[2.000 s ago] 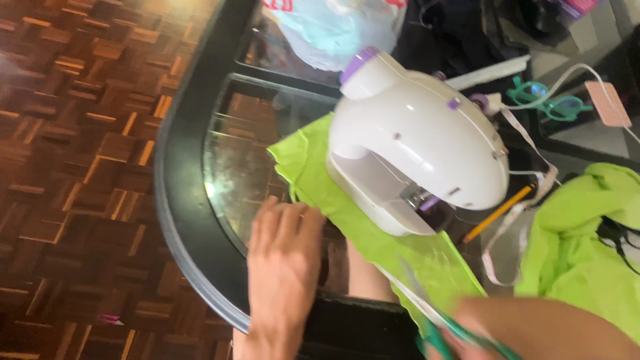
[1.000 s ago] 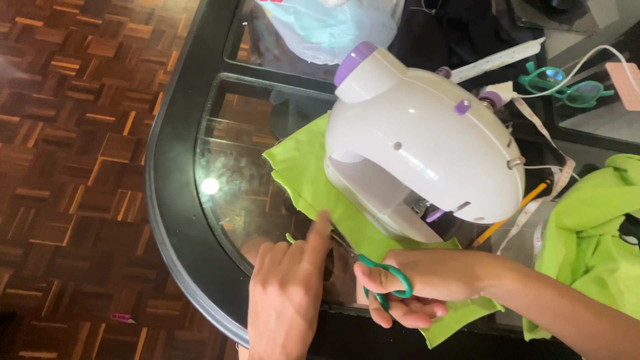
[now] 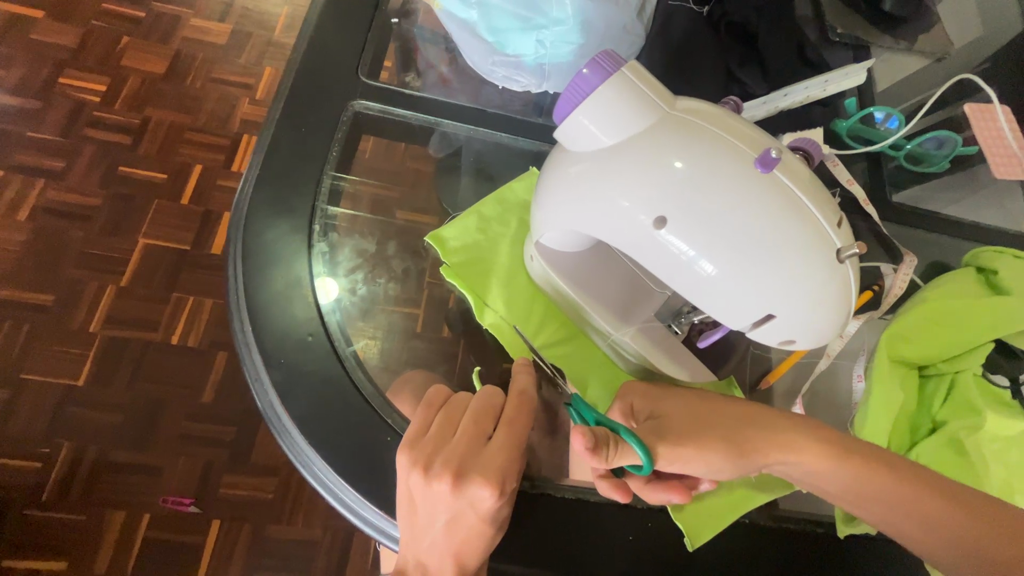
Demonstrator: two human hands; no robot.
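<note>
Lime-green fabric [image 3: 512, 264] lies on the glass tabletop, partly under a white and purple mini sewing machine [image 3: 688, 192]. Green-handled scissors [image 3: 596, 420] are in my right hand [image 3: 656, 440], their blades at the fabric's near edge, left of the machine's base. My left hand [image 3: 472, 456] rests beside them, index finger extended to the fabric's edge near the blades; whether it pinches any cloth cannot be told. A small green strip [image 3: 478, 378] shows just beyond its knuckles. The fabric's lower end emerges below my right wrist.
More lime-green cloth [image 3: 944, 368] is bunched at right. A pencil [image 3: 784, 368], a measuring tape [image 3: 852, 332], green-framed glasses [image 3: 920, 144] and a white ruler [image 3: 808, 92] lie around the machine. A plastic bag [image 3: 552, 40] sits at the top. The table's black rim [image 3: 276, 320] curves at left.
My right hand, blurred with the scissors at the lower right two seconds ago, has moved in beside my left hand, bringing the blades to the fabric's edge. The view has come closer.
</note>
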